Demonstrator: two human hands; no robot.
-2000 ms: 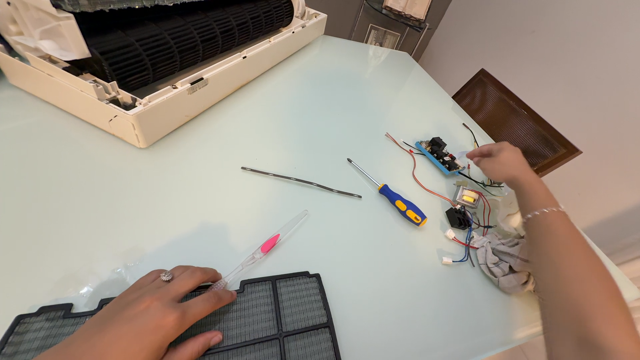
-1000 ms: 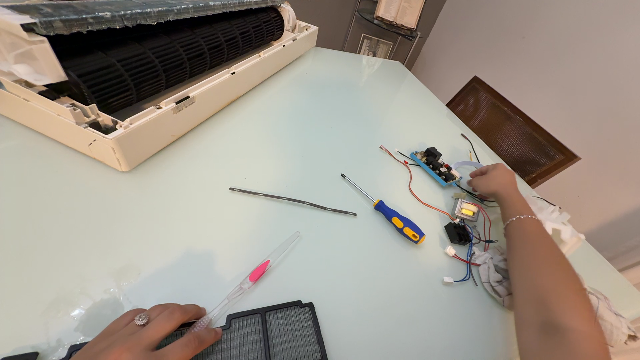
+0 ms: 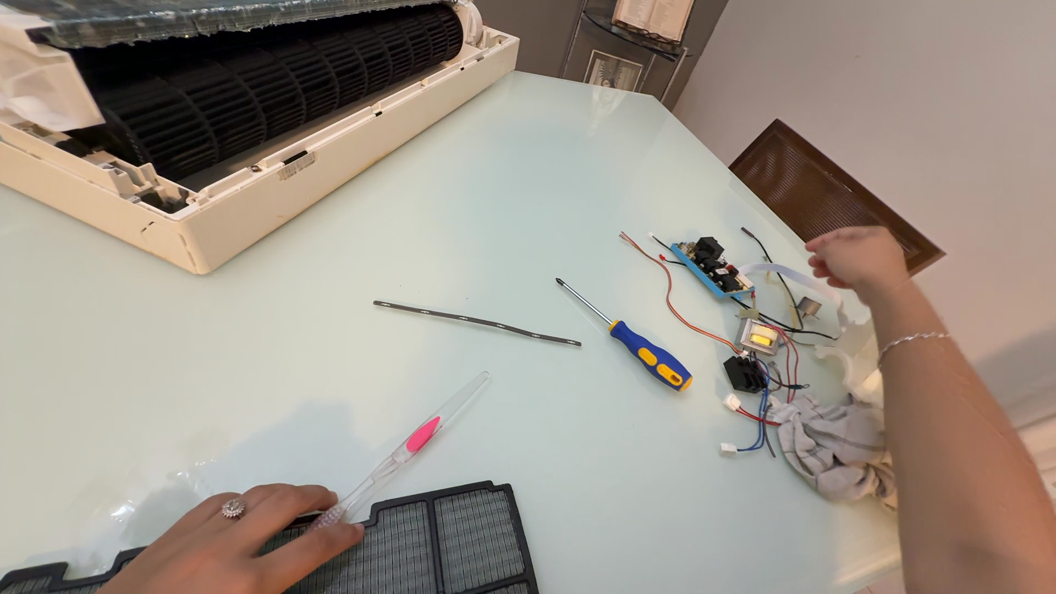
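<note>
My left hand [image 3: 256, 540] holds a clear toothbrush [image 3: 425, 433] with a pink grip patch, its bristle end between thumb and fingers, over a black-framed mesh air filter [image 3: 478, 528]. At the right, my right hand [image 3: 858, 257] is raised near the table's edge, fingers curled; whether it holds anything is hidden. Near it lie a circuit board [image 3: 714, 266] in a blue tray with a white ribbon cable, a small transformer [image 3: 757, 337], a black terminal block [image 3: 745, 374] and loose wires. A blue and yellow screwdriver [image 3: 652, 355] and a thin dark strip [image 3: 478, 321] lie mid-table.
An opened air conditioner indoor unit [image 3: 330, 186] with a black blower wheel [image 3: 272, 91] stands at the back left. A crumpled grey cloth [image 3: 833, 445] lies by my right forearm. Beyond the glass table [image 3: 495, 214] are a brown panel [image 3: 825, 194] and a glass shelf [image 3: 635, 37].
My right hand has moved from beside the circuit board, up and to the right, toward the table's edge. My left hand still holds the toothbrush at the filter.
</note>
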